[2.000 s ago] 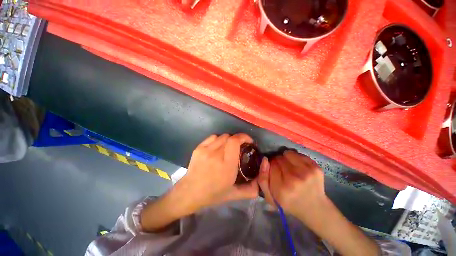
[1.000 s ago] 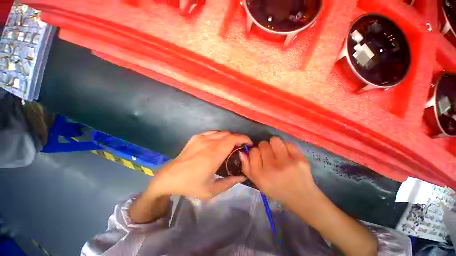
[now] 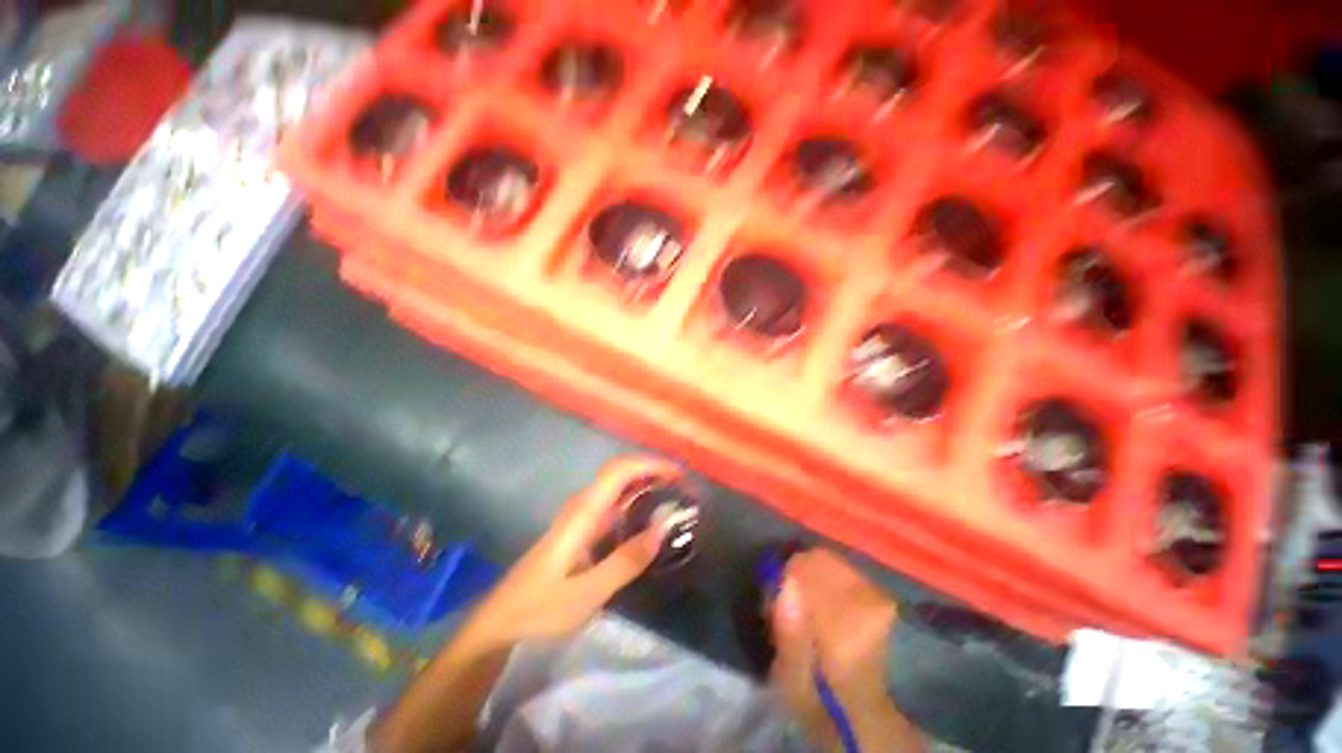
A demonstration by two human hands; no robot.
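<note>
My left hand [image 3: 577,550] holds a small round dark housing unit [image 3: 658,518] over the bench in front of me, with the thumb on its face. My right hand [image 3: 842,636] is a little to the right, apart from the unit, and holds a slim blue hand tool [image 3: 829,703]; its blue end shows by the fingers. Beyond my hands lies a red foam tray [image 3: 567,316] with rows of pockets holding round units, on top of other red trays. The picture is blurred, so details on the unit are unclear.
A white parts tray [image 3: 192,191] is at the left, with a red bin [image 3: 125,97] behind it. A blue bin [image 3: 331,537] is below the green bench edge. A white paper slip [image 3: 1113,669] and a second parts tray [image 3: 1200,721] are at the lower right.
The view has moved back, so more of the red tray shows. My right hand and the blue tool have moved off the unit to the right. My left hand still holds the unit.
</note>
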